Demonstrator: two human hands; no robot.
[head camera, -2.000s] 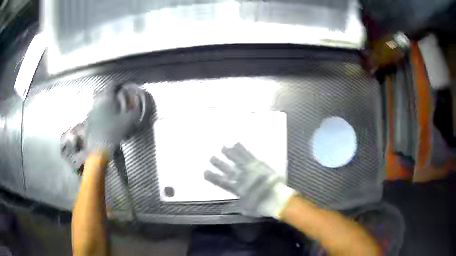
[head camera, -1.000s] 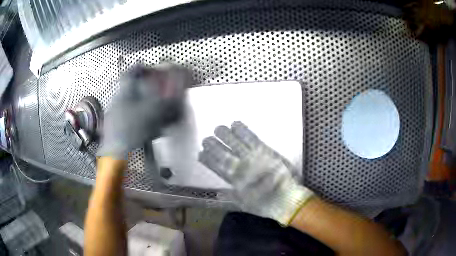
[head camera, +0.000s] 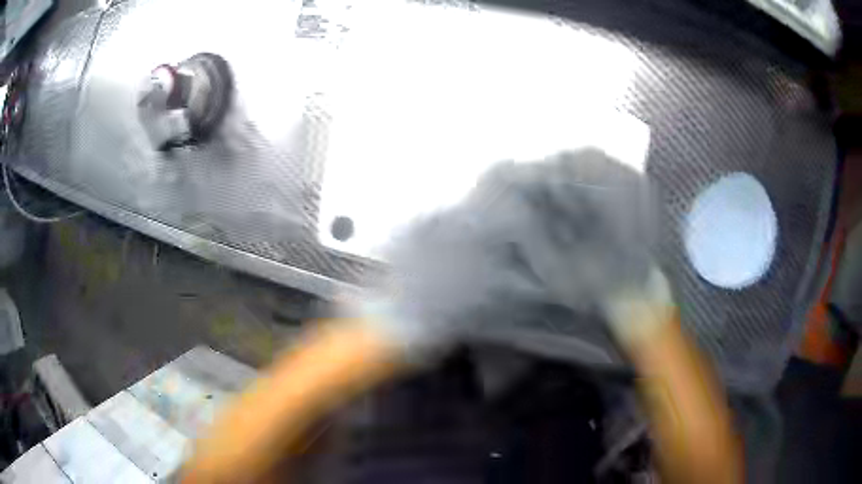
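Observation:
The bright white rectangular panel (head camera: 406, 175) lies on the perforated table (head camera: 255, 189), with a dark round hole near its front left corner. My left hand (head camera: 454, 265), gloved in grey, and my right hand (head camera: 586, 227), also gloved, are close together over the panel's front right part. Both are strongly blurred, so their fingers and anything between them cannot be made out. One sander (head camera: 198, 99) stands apart on the table at the left. No second sander can be made out; the hands may hide it.
A pale blue round disc (head camera: 730, 230) lies on the table right of the panel. A row of whitish blocks (head camera: 123, 435) is below left, beside the table. Orange-edged holders (head camera: 825, 331) stand at the far right. A thin hose (head camera: 43, 216) hangs at the left edge.
My left hand has moved right, from the panel's left side to beside my right hand. The view has shifted, and the dark sander seen at my left hand can no longer be made out.

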